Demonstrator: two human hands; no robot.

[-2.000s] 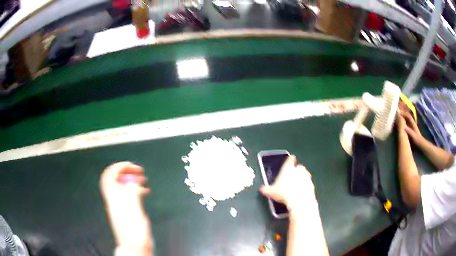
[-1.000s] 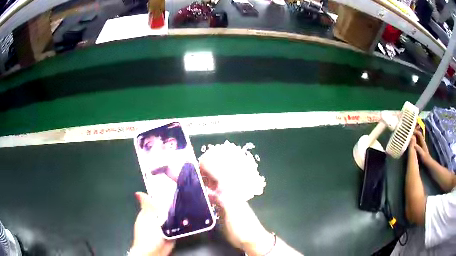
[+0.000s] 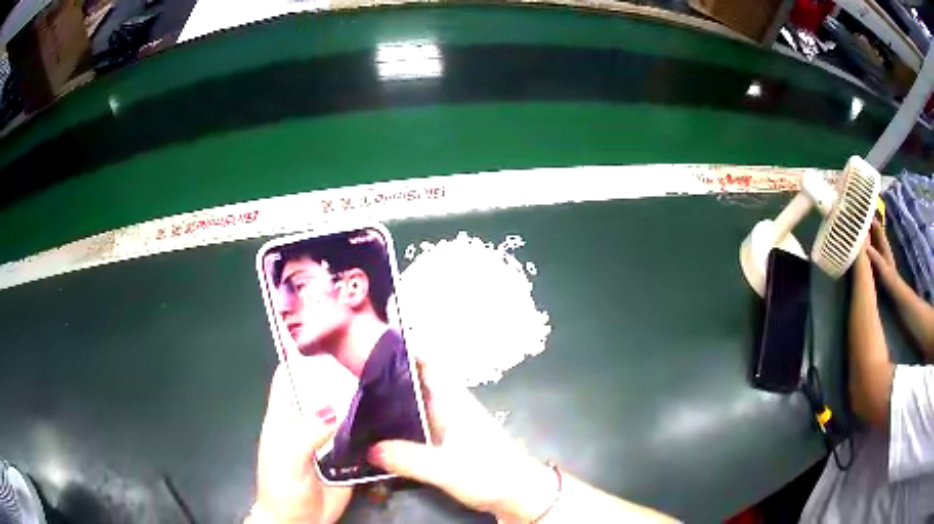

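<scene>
A smartphone (image 3: 343, 348) with a pale rim and a lit screen showing a picture of a person stands in front of me, left of a heap of tiny white parts (image 3: 471, 312). My left hand (image 3: 297, 450) holds the phone at its lower left edge. My right hand (image 3: 466, 450) is at its lower right, with the thumb on the lower screen and the fingers partly hidden behind the phone. The heap lies on the dark green bench (image 3: 635, 358), with small loose pieces at its edge. Its fine shape is washed out.
A white strip (image 3: 512, 191) with red lettering divides the bench from the glossy green belt (image 3: 533, 138). At right are a cream fan (image 3: 847, 217), a black phone (image 3: 784, 322), a cable with a yellow tag (image 3: 823, 417) and a neighbour's arm (image 3: 871, 348).
The phone has moved from right of the heap into my hands at its left. Its screen picture has changed since the middle frame, and my right thumb has come onto the lower screen.
</scene>
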